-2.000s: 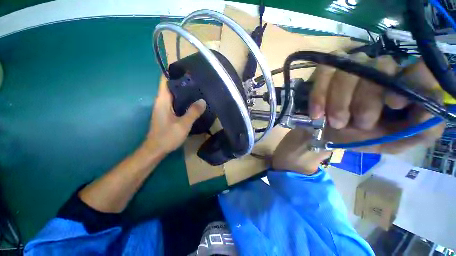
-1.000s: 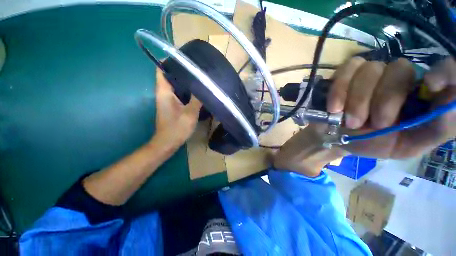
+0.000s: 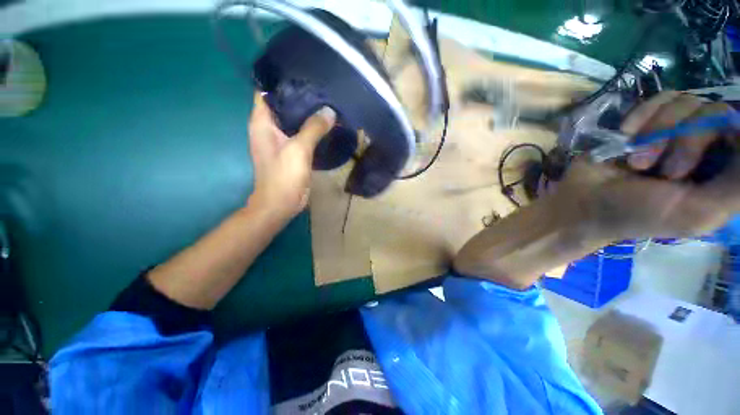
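Note:
My left hand [image 3: 284, 162] holds a black headset [image 3: 333, 89] by its ear cup, thumb on top. Its silver headband tubes [image 3: 357, 58] arch over it and run up to the top edge. A thin black wire hangs below the lower ear cup. My right hand [image 3: 677, 142] is at the far right, blurred, curled round the dark body of the screwdriver. Its silver metal parts [image 3: 604, 138] and blue hose [image 3: 686, 128] show at the fingers. The screwdriver is apart from the headset, and its tip is too blurred to make out.
Tan cardboard sheets [image 3: 345, 251] lie on the green work surface [image 3: 146, 162]. A coiled black cable [image 3: 519, 166] lies near my right forearm. A pale rail [image 3: 122, 18] crosses behind. A blue bin [image 3: 600, 275] and a brown box [image 3: 621, 352] stand at the lower right. More cables are at the top right.
My right hand and the screwdriver have moved right, away from the headset. My left hand has lifted the headset slightly up and tilted it. The silver tubes now reach the top edge.

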